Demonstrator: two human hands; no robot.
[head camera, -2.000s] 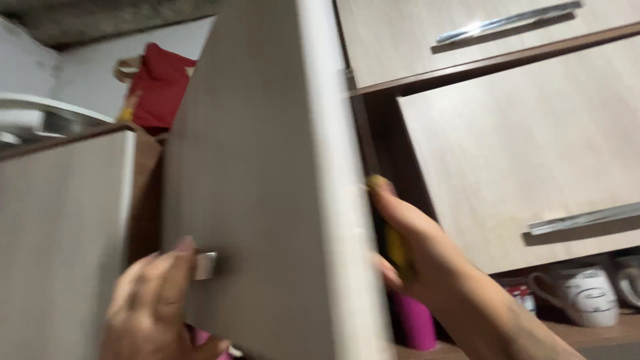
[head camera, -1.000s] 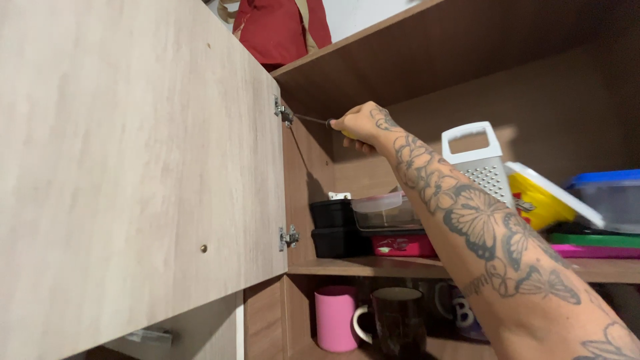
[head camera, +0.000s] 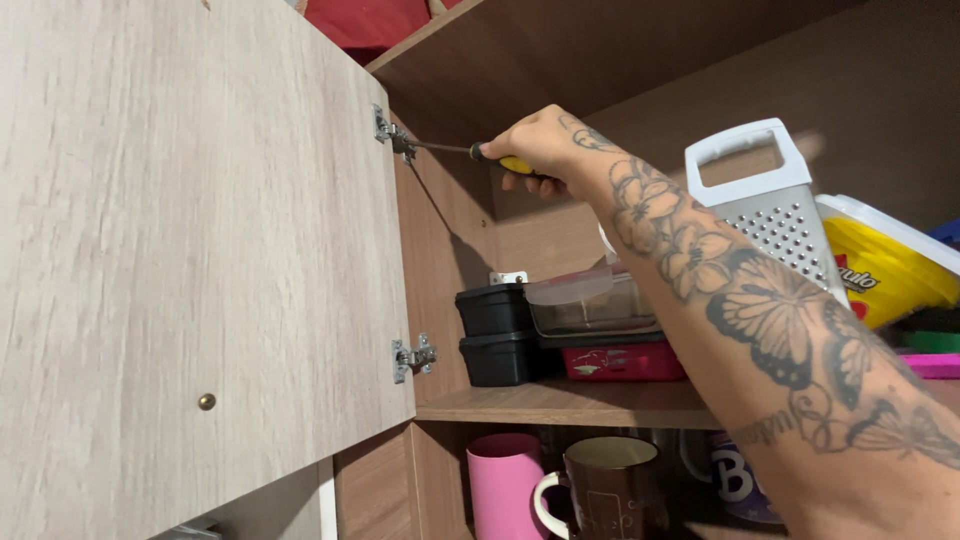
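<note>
My right hand (head camera: 541, 154) is closed around a screwdriver (head camera: 516, 164) with a yellow and black handle. The shaft points left, and its tip meets the upper metal cabinet hinge (head camera: 394, 135), which joins the open wood-grain door (head camera: 195, 225) to the cabinet's side panel (head camera: 439, 247). A lower hinge (head camera: 412, 357) sits further down the same edge. On the door's inner face is a small brass-coloured screw head (head camera: 207, 402). My left hand is out of view.
Black containers (head camera: 495, 337), a lidded clear container (head camera: 592, 304), a metal grater (head camera: 780, 225) and a yellow tub (head camera: 885, 270) fill the shelf (head camera: 562, 405). Below stand a pink cup (head camera: 506, 484) and a brown mug (head camera: 615, 480). Red fabric (head camera: 367, 22) lies above.
Two seconds ago both hands were at the door; the left has since gone from view. The door now stands open with the inside showing. The screwdriver was at the upper hinge one second ago too.
</note>
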